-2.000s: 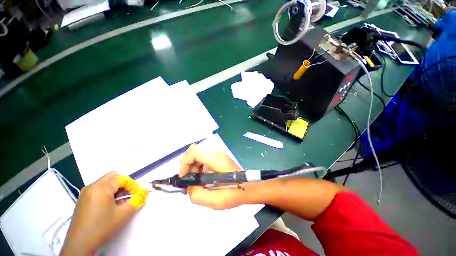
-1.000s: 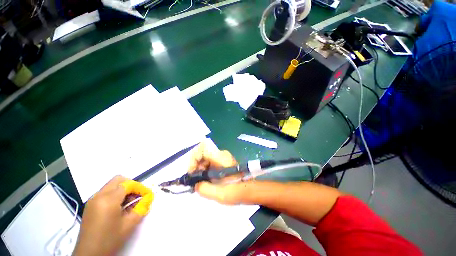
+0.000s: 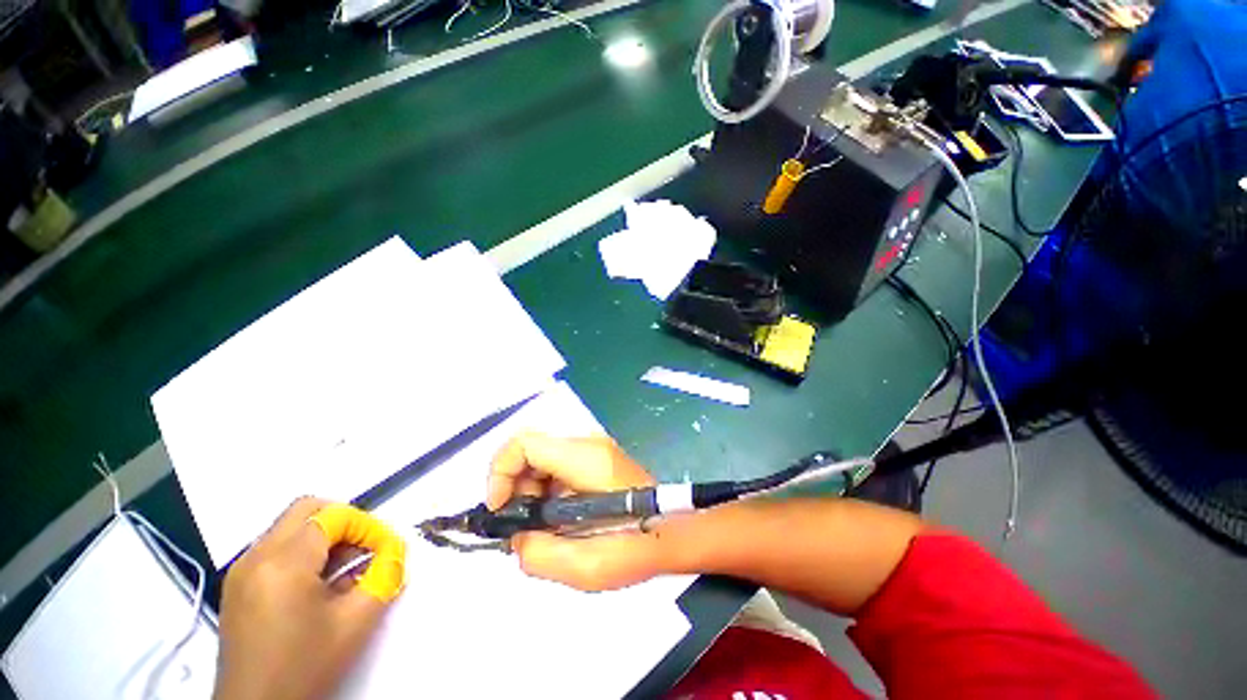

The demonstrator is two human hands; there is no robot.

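Note:
My right hand (image 3: 581,513) holds the black soldering iron (image 3: 588,509) like a pen. Its tip points left, just above the white back of a solar panel (image 3: 520,615). My left hand (image 3: 304,588), with yellow finger cots on thumb and forefinger, pinches a thin white lead wire (image 3: 350,566) over the same panel, close to the iron's tip. Whether tip and wire touch is too small to tell. More white panels (image 3: 356,369) lie stacked behind my hands. Another panel with a looped white cord (image 3: 110,615) lies at the lower left.
The black soldering station (image 3: 834,192) stands at the upper right, its pale tube (image 3: 978,315) hanging over the bench edge. The iron stand with yellow sponge (image 3: 739,315), crumpled paper (image 3: 659,249) and a white strip (image 3: 696,386) lie before it. The green belt (image 3: 410,151) runs behind. A black fan (image 3: 1183,410) stands right.
The whole view has shifted slightly. The iron has tilted a little, then returned nearly level, its tip staying close to my left fingers. Both hands keep their grips.

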